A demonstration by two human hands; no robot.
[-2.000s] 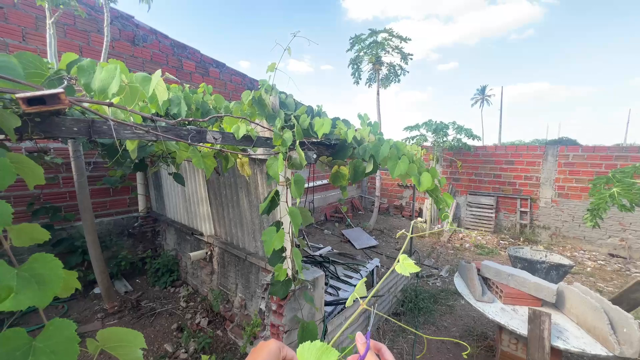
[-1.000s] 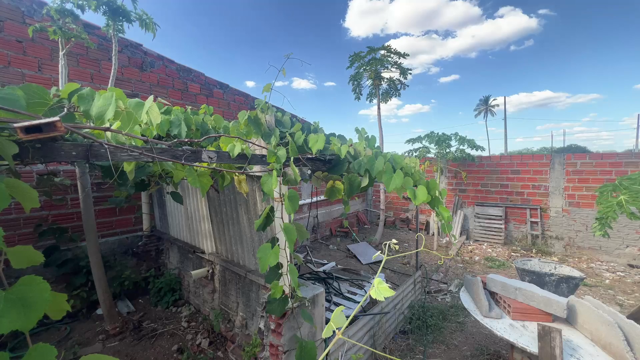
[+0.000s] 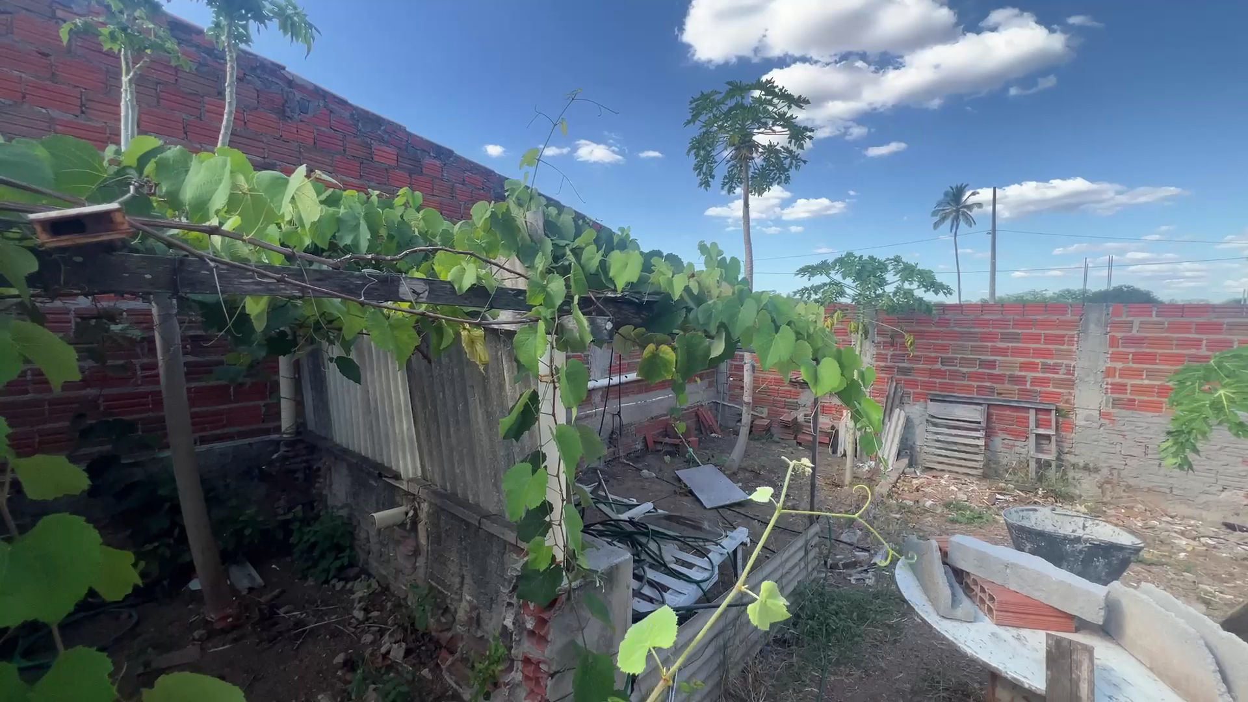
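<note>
Neither of my hands shows in the head view now. A young vine shoot (image 3: 731, 583) with pale leaves and curling tendrils rises from the bottom edge, right of centre. Behind it, a leafy climbing vine (image 3: 390, 234) spreads over a dark wooden beam (image 3: 234, 281). More of the vine hangs down a pale post (image 3: 556, 439). A hollow brick (image 3: 80, 226) rests on the beam at the left.
A low wall with corrugated sheets (image 3: 448, 419) stands under the vine. At the lower right, a round white tabletop (image 3: 960, 624) bears concrete slabs (image 3: 1024, 577) and a hollow brick (image 3: 1019, 603). Behind it are a dirty tub (image 3: 1072, 541) and a wooden pallet (image 3: 955, 437).
Two seconds ago, fingers of both hands were at the bottom edge by the young shoot, with something thin and purple between them; they have left the view.
</note>
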